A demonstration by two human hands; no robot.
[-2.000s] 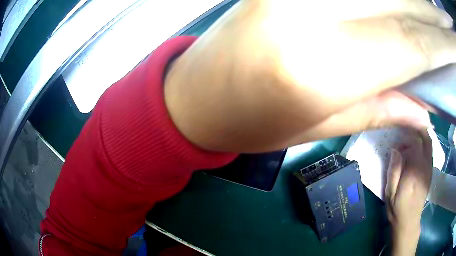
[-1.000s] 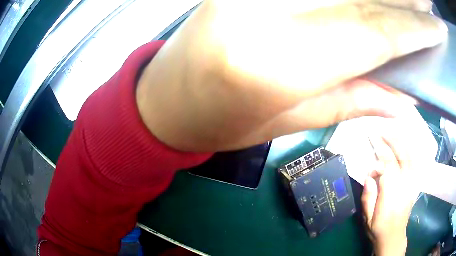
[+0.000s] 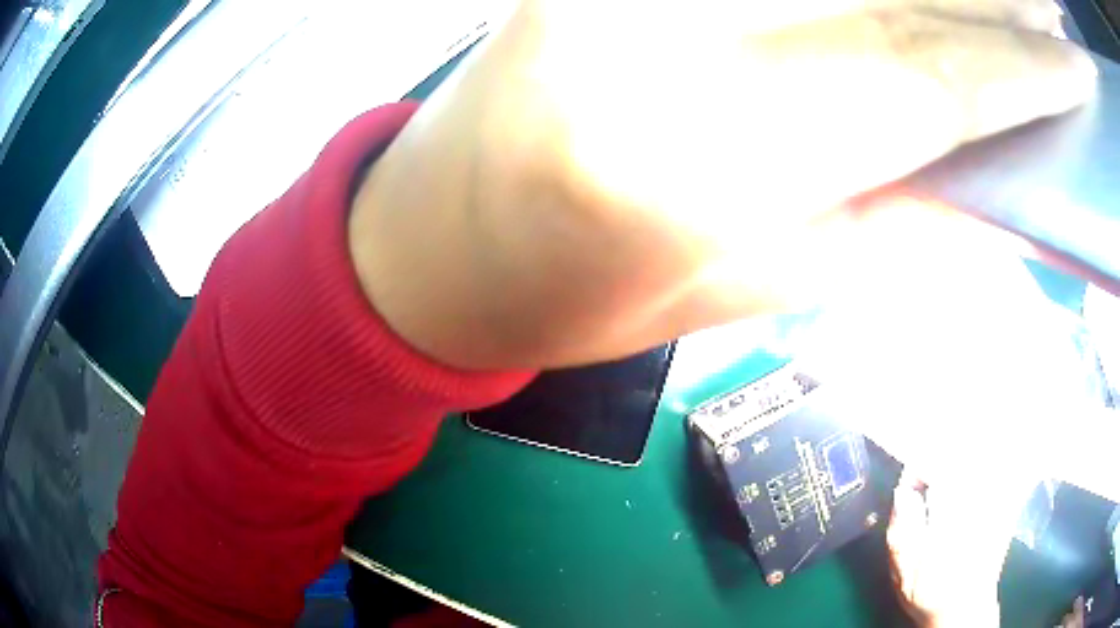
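My left hand (image 3: 786,135), in a red sleeve, reaches across the upper view and is closed around the grey lamp head (image 3: 1044,178) at the right edge. Strong glare washes out its fingers. The white lamp base (image 3: 983,356) lies below it, almost lost in glare. My right hand (image 3: 940,552) is at the base's near side; its fingers are hidden by the glare. A dark block tester (image 3: 805,478) with a small blue display lies on the mat, left of my right hand.
A black smartphone (image 3: 583,411) lies flat on the green mat (image 3: 553,528), partly under my left sleeve. Other lamps with a curved silver bar (image 3: 62,221) and white panels lie at upper left. The bench edge (image 3: 424,589) runs along the bottom.
The light under the lamp head has become much brighter and now washes out the base and my right hand. Both hands have shifted left in view since two seconds ago, as have the tester and phone.
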